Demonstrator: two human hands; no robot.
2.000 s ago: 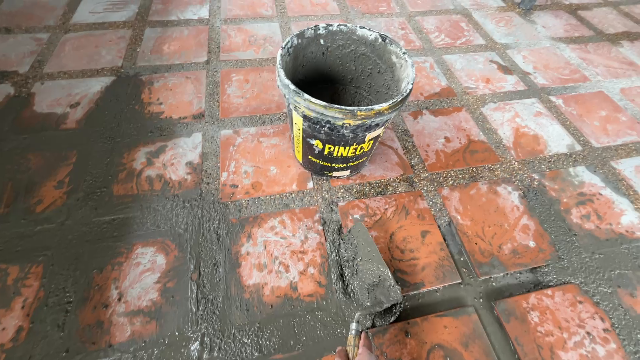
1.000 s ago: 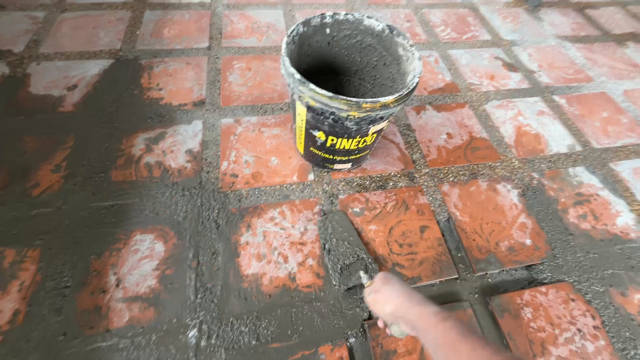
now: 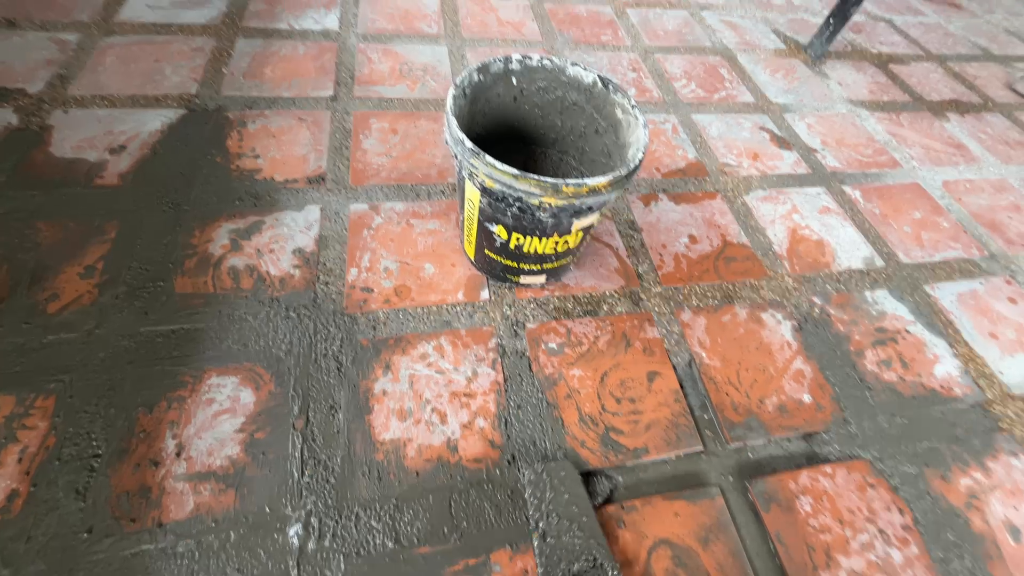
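Observation:
A trowel blade (image 3: 566,520) coated in wet grey mortar lies low over the joint between terracotta tiles at the bottom edge. Its handle is below the frame, and neither of my hands shows. Just beyond the blade's right edge sits a small clump of mortar (image 3: 600,485). Behind it, a black plastic bucket (image 3: 520,228) with a mortar-smeared rim stands upright on the tiles, its inside coated grey. Grey mortar fills the joint (image 3: 524,400) leading from the bucket's side toward the blade.
Wet mortar (image 3: 240,336) spreads across the joints and tile edges on the left. Past the bucket, joints hold coarse gravelly material (image 3: 816,288). Recessed joints (image 3: 740,512) cross at the lower right. A thin dark leg or pole (image 3: 834,28) touches the floor at the upper right.
The hand on the trowel, visible one second ago, has left the view. The blade has moved toward the bottom edge. The bucket stays in place.

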